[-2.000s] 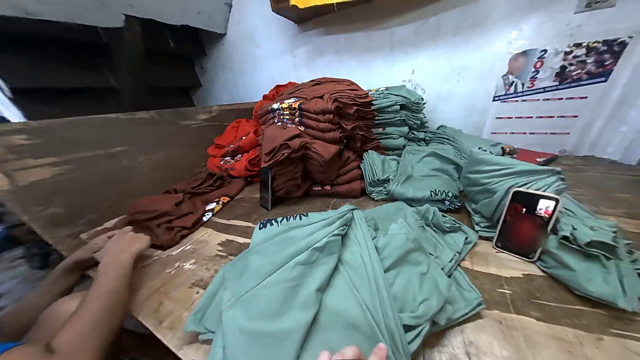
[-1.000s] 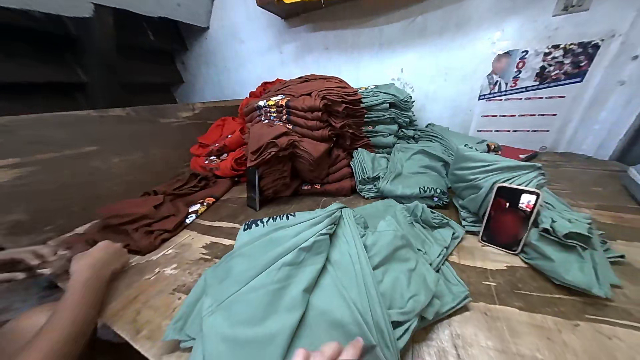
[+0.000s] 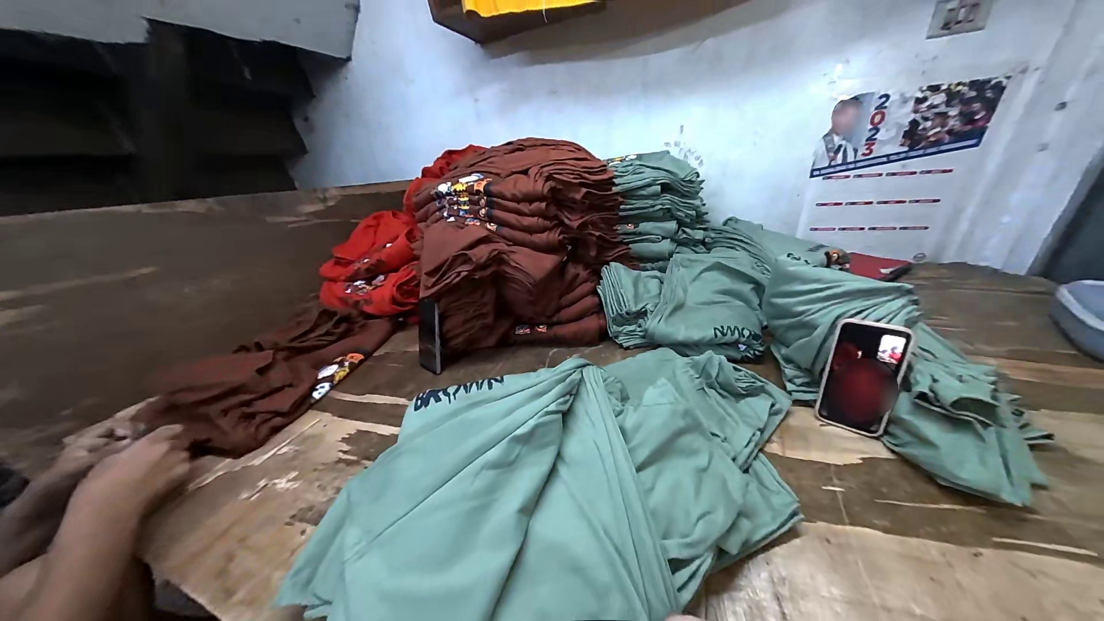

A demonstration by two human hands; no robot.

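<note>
At the bottom edge, only a small bit of a finger of what looks like my right hand (image 3: 683, 617) shows, close to the lower edge of a loosely laid pile of green shirts (image 3: 517, 483). Whether it grips the cloth is hidden. My left hand is out of view. The green pile bears dark lettering at its upper left. Behind it stand a tall stack of folded brown shirts (image 3: 526, 224) and folded green shirts (image 3: 660, 203). More green shirts (image 3: 716, 302) lie to the right.
At left, a co-worker's hands (image 3: 142, 466) touch a brown shirt (image 3: 259, 379). Red shirts (image 3: 371, 259) adjoin the brown stack. A phone (image 3: 865, 377) leans on green shirts (image 3: 957, 414); a thin dark object (image 3: 429, 335) stands upright. A grey container (image 3: 1082, 315) sits at right.
My fingers on the green pile have slipped down almost out of view. At left, the co-worker's hands have moved a little on the brown shirt.
</note>
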